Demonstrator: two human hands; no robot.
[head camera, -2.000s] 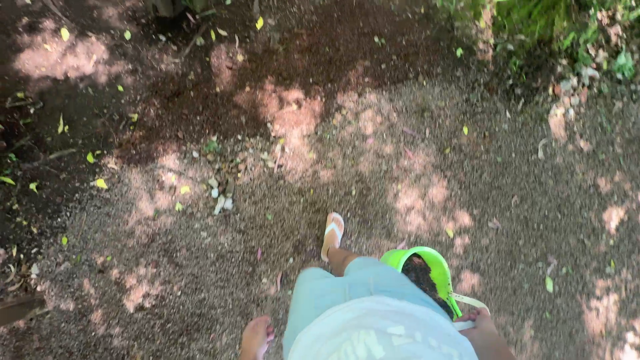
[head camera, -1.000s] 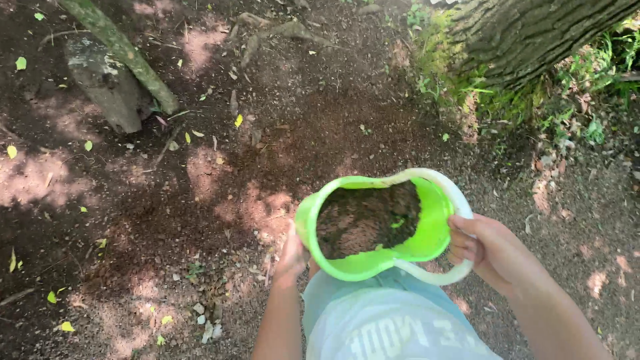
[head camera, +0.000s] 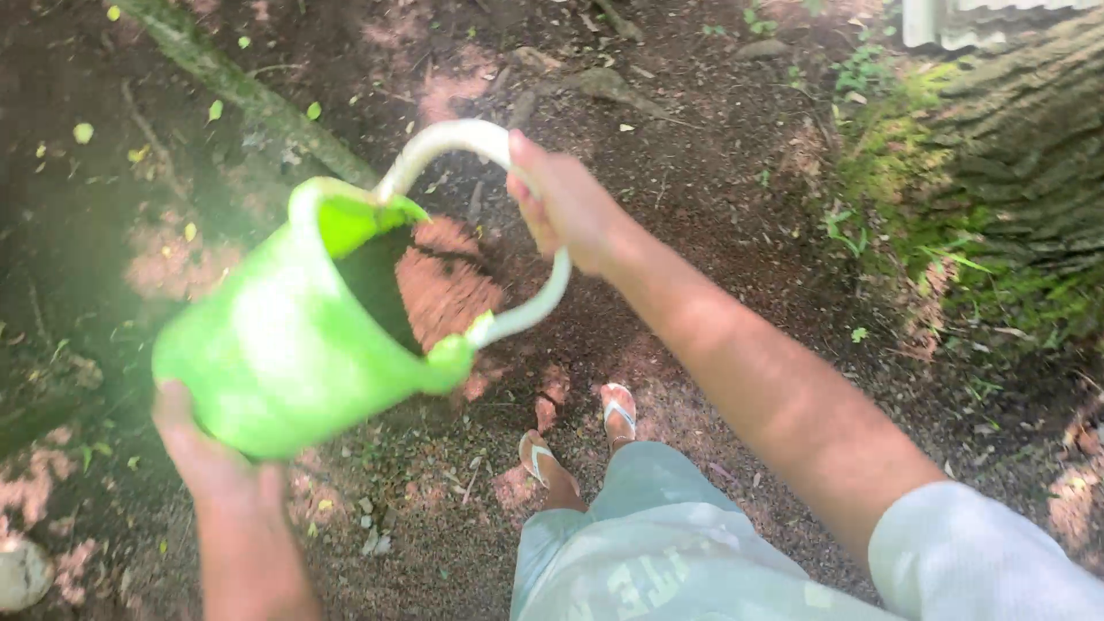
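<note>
A bright green plastic bucket (head camera: 285, 336) is tilted on its side at the left of the view, its mouth facing right. Dark soil (head camera: 379, 276) shows inside, partly in shadow. My right hand (head camera: 561, 203) is closed around the bucket's white curved handle (head camera: 457, 134), which stands out from the rim. My left hand (head camera: 211, 457) holds the bucket's lower wall near its base; some of its fingers are hidden beneath. Below the bucket lies brown ground with sunlit patches.
A mossy tree trunk (head camera: 1018, 172) stands at the right, with a corrugated sheet (head camera: 957, 21) above it. A thin fallen log (head camera: 250, 99) lies at upper left. Roots (head camera: 604, 86) cross the ground ahead. A pale stone (head camera: 23, 573) lies at lower left.
The bucket, earlier upright before my body between both hands, has moved left and tipped over. My left hand has gone from its side to its base. Both feet now show.
</note>
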